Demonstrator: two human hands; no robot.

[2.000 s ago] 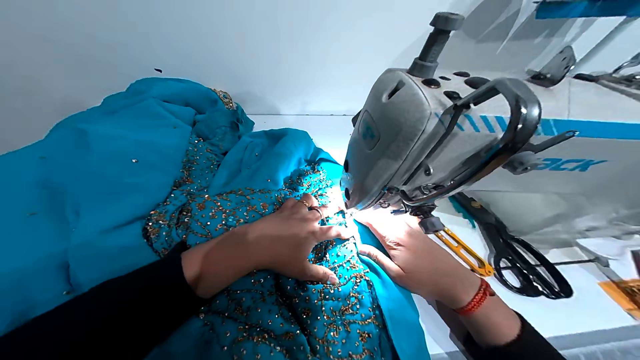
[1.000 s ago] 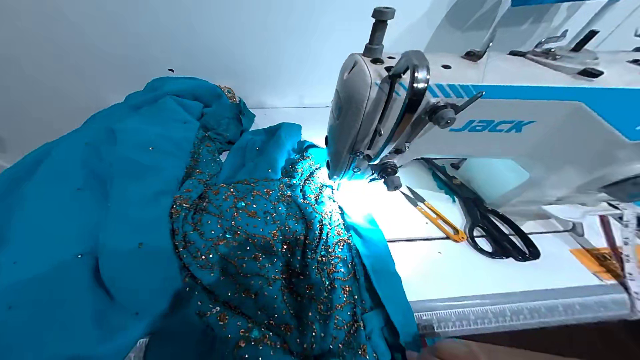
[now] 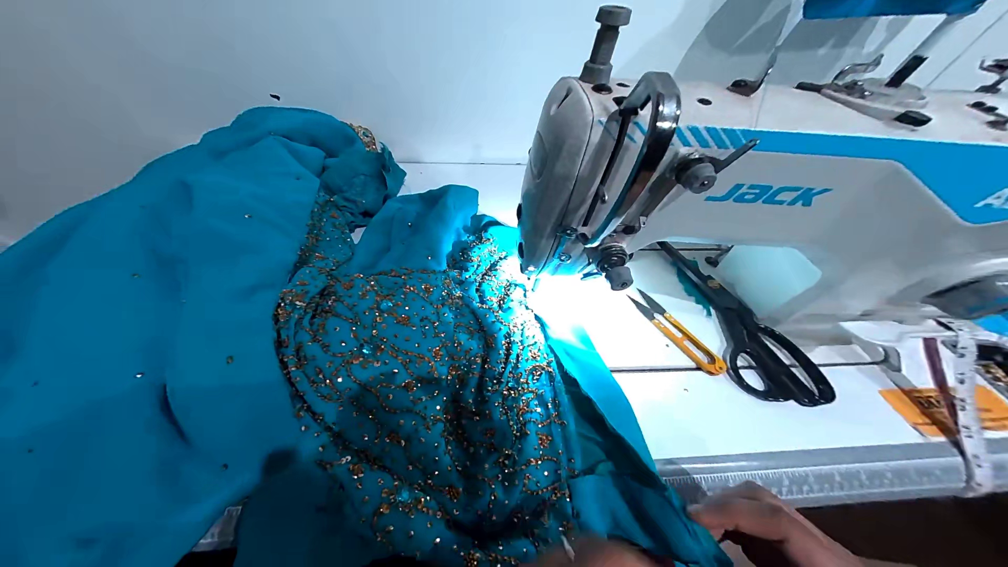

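Teal fabric with gold and copper beadwork lies bunched on the sewing table, its upper right part under the lit needle area of the Jack sewing machine. My right hand is at the lower right, its fingers closed on the edge of the plain teal strip along the beadwork. Of my left hand only a blurred part shows at the bottom edge, against the lower end of the fabric; its grip is hidden.
Yellow thread snips and black-handled scissors lie right of the needle area. A ruler tape runs along the table's front edge. A white measuring tape hangs at the right, beside an orange printed packet.
Both hands have left the fabric beside the needle, where they lay two seconds ago, and are now low at the front edge. The view has shifted.
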